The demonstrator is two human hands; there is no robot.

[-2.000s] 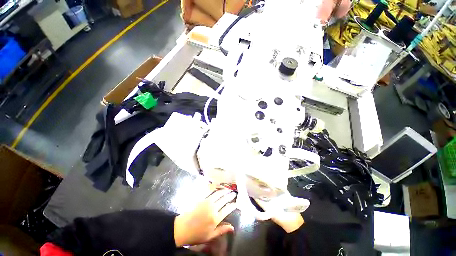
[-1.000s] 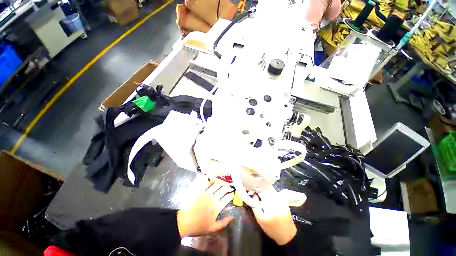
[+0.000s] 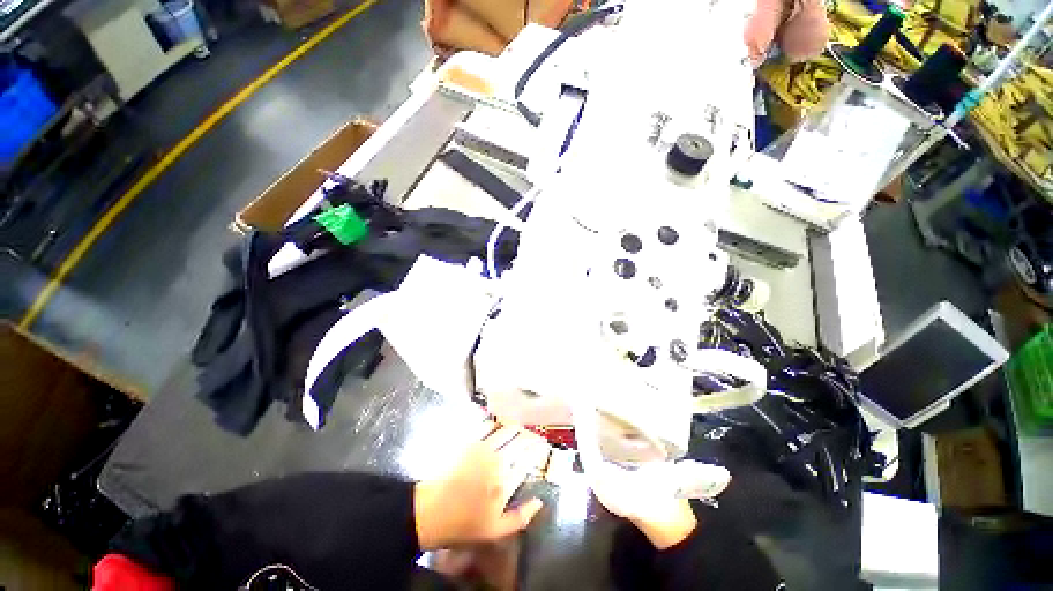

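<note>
The white sewing machine [image 3: 612,277] stands in the middle, its head over the needle area, with a red mark [image 3: 558,436] low on it. My left hand [image 3: 479,491] lies flat on the dark table just left of the needle area, fingers towards it. My right hand [image 3: 647,503] is right of the needle area, partly hidden by the machine's lower parts. Glare hides any piece under the fingers. Black fabric pieces [image 3: 271,306] lie heaped left of the machine with a green item [image 3: 343,224] on top. Black strips with pale lines [image 3: 797,404] lie tangled at the right.
An open carton [image 3: 58,444] is at the left edge, another carton [image 3: 303,176] behind the table. A grey-screened panel [image 3: 933,364] and white paper [image 3: 900,540] are at right. Thread cones [image 3: 931,74] stand at upper right. A person's hand [image 3: 785,28] shows behind the machine.
The view has shifted, so the machine sits further right. The yellow part seen between my hands a second ago no longer shows. My right hand is nearer the machine and more covered by it.
</note>
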